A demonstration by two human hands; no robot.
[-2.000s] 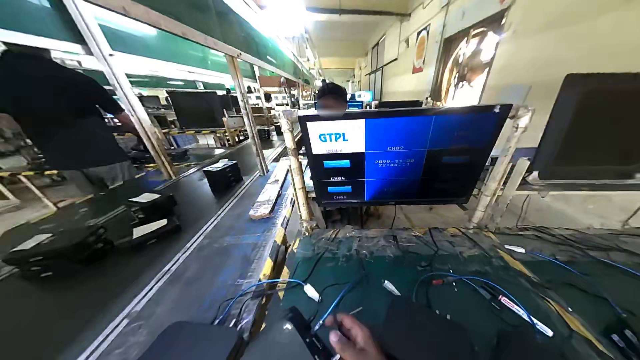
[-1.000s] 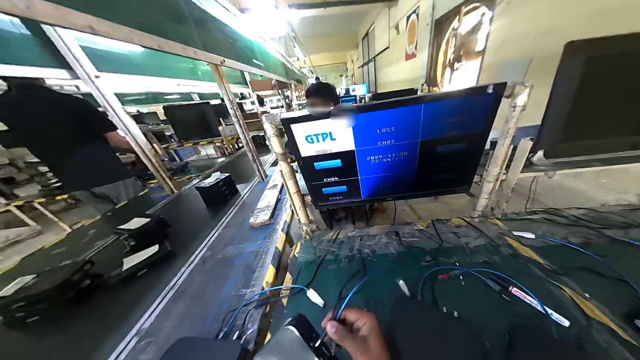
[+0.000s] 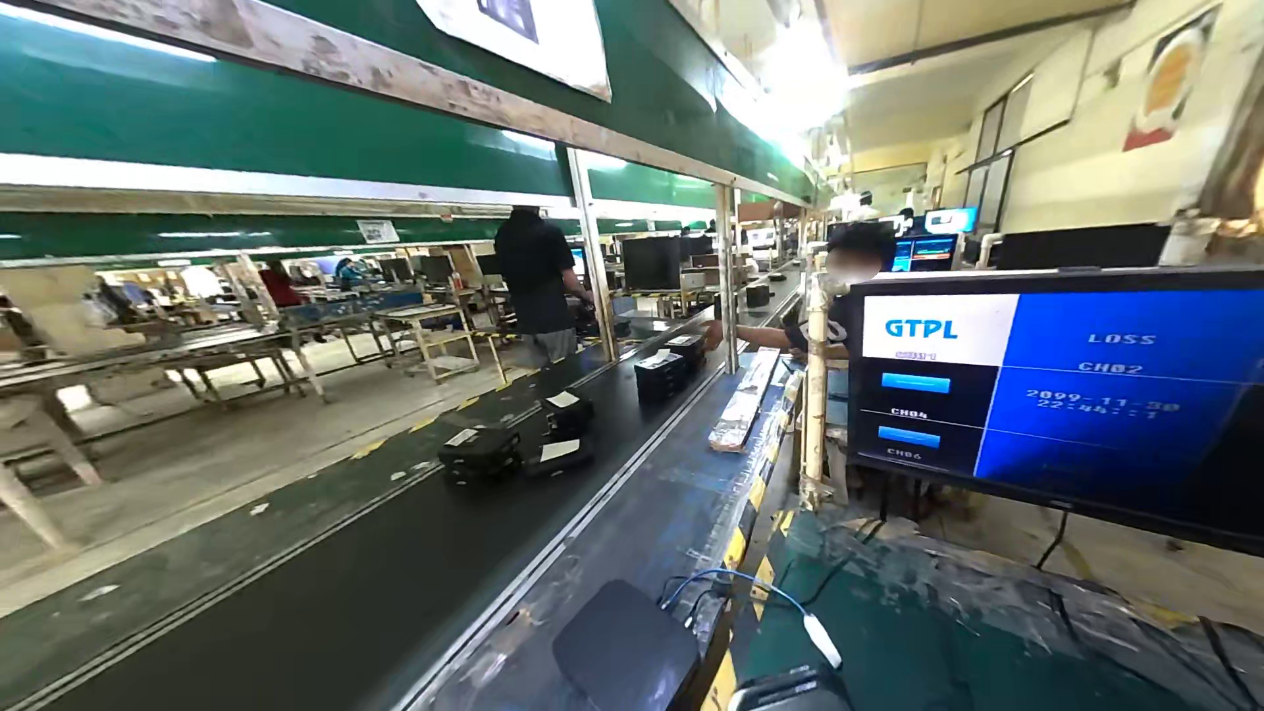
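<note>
Neither of my hands shows in the head view now. At the bottom centre a dark box-shaped device (image 3: 624,647) lies at the edge of the bench beside the conveyor. To its right, part of a second dark device (image 3: 790,689) is cut off by the bottom edge. A blue cable (image 3: 741,575) with a white connector (image 3: 822,640) curves between them over the green mat (image 3: 918,632). A monitor (image 3: 1086,395) with a lit blue screen stands behind the mat.
The conveyor belt (image 3: 395,563) runs along the left, carrying stacked black units (image 3: 479,452) and more black boxes (image 3: 662,375). A wrapped strip (image 3: 748,400) lies on its side ledge. One person (image 3: 533,276) stands beyond the belt; another person's arm (image 3: 755,336) reaches over it behind a post (image 3: 815,385).
The view has swung far to the left. The hand that was at a dark device and blue cable on the mat has gone out of view.
</note>
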